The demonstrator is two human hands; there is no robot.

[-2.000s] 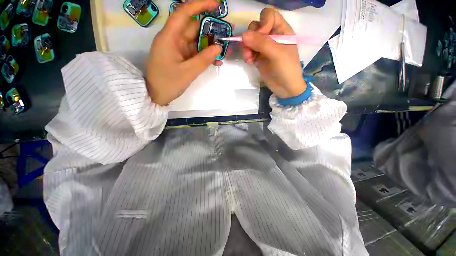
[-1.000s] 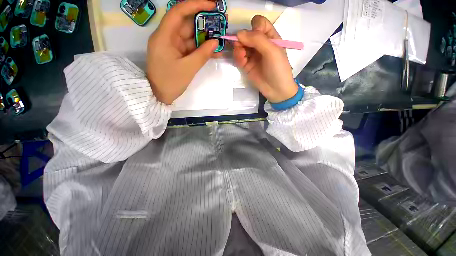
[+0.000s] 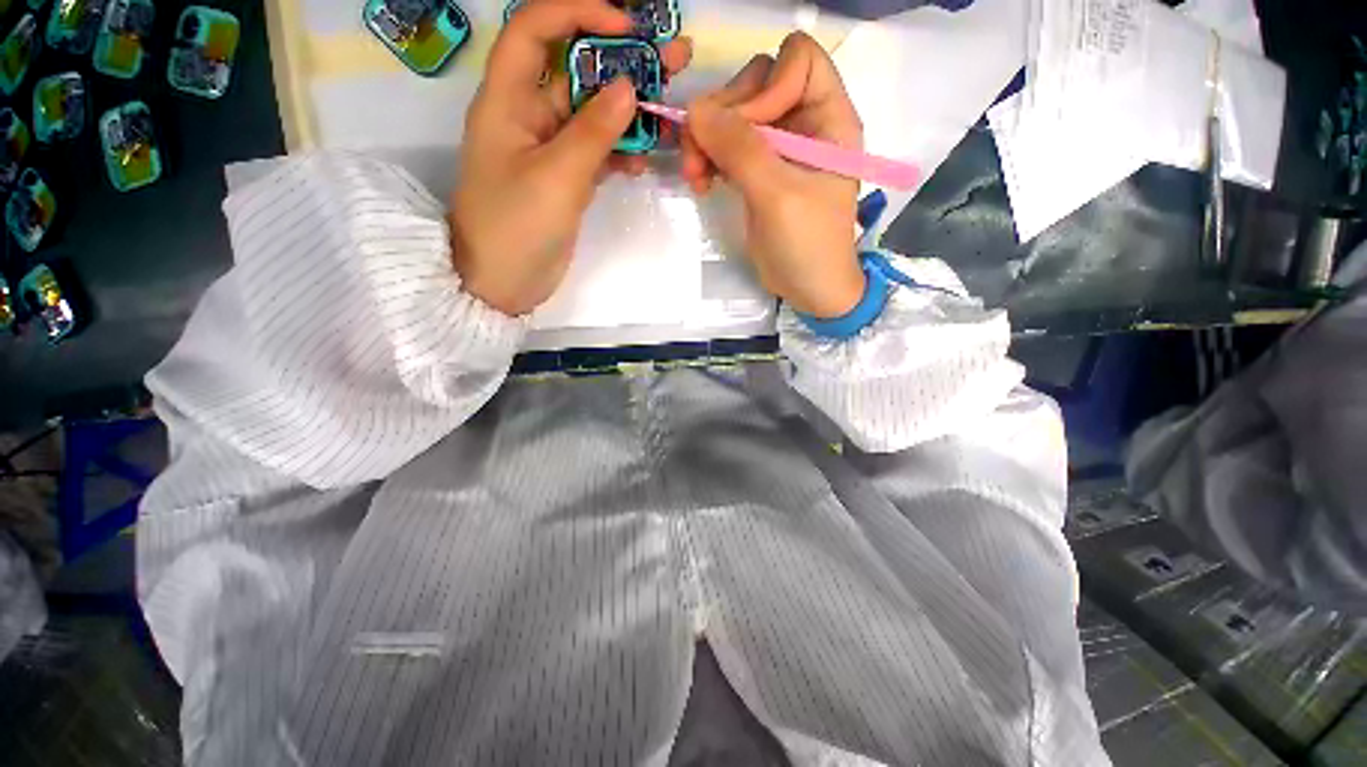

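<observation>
My left hand point(image 3: 525, 188) holds a rounded square watch housing point(image 3: 642, 68) with a teal edge and a dark inside, above the white work sheet point(image 3: 660, 262). My left thumb lies over the inside of the housing and covers part of it. My right hand point(image 3: 787, 180) holds pink tweezers point(image 3: 840, 158) between thumb and fingers. The tweezer tip points left and is at the right part of the housing, close to my left thumb. Whether the tip touches or grips anything is too small to tell.
Several housings point(image 3: 203, 53) lie on the dark mat at left. Another housing point(image 3: 417, 30) lies ahead on the pale board point(image 3: 360, 90). Loose white papers point(image 3: 1094, 120) and a thin metal tool point(image 3: 1213, 165) are at right. A person's grey sleeve point(image 3: 1274, 442) shows at far right.
The housing has moved slightly left. My left thumb has moved up from its lower edge onto its inside. The tweezers now slope down more to the right.
</observation>
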